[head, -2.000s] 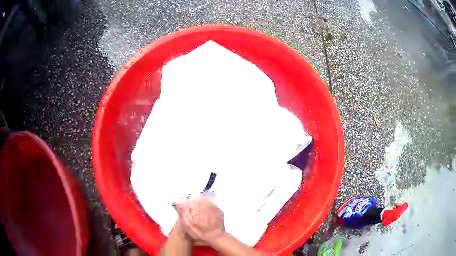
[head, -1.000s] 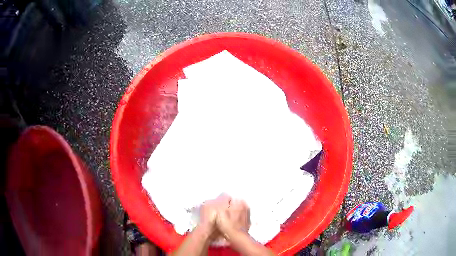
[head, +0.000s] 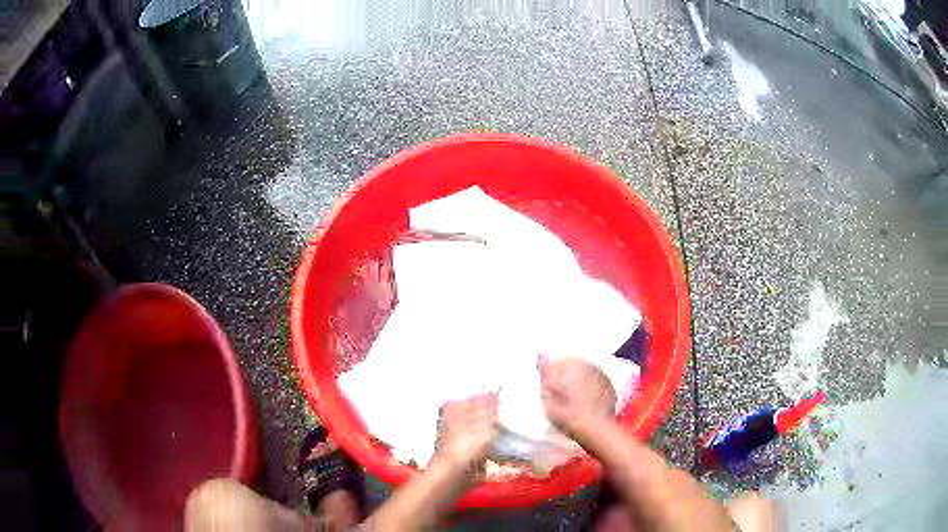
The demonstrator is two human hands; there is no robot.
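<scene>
The white garment (head: 489,301) lies overexposed in the large red basin (head: 312,343). A piece of dark cloth (head: 632,346) shows beside it at the right inner wall. My left hand (head: 468,426) is closed on the white garment near the basin's near rim. My right hand (head: 578,393) is a little further right and higher, its fingers curled on the same garment. A slack fold of the cloth lies between and below the hands. The fingers are blurred, and no tool shows in either hand.
A smaller red basin (head: 156,416) is at the left. A blue bottle with a red cap (head: 743,436) lies on the floor at the right. A dark bucket-like container (head: 203,52) is at the upper left. My sandaled foot (head: 331,473) is beside the large basin.
My hands were together on the cloth and are now apart, the right one moved right and up. The view has tilted up, so more floor shows beyond the basin.
</scene>
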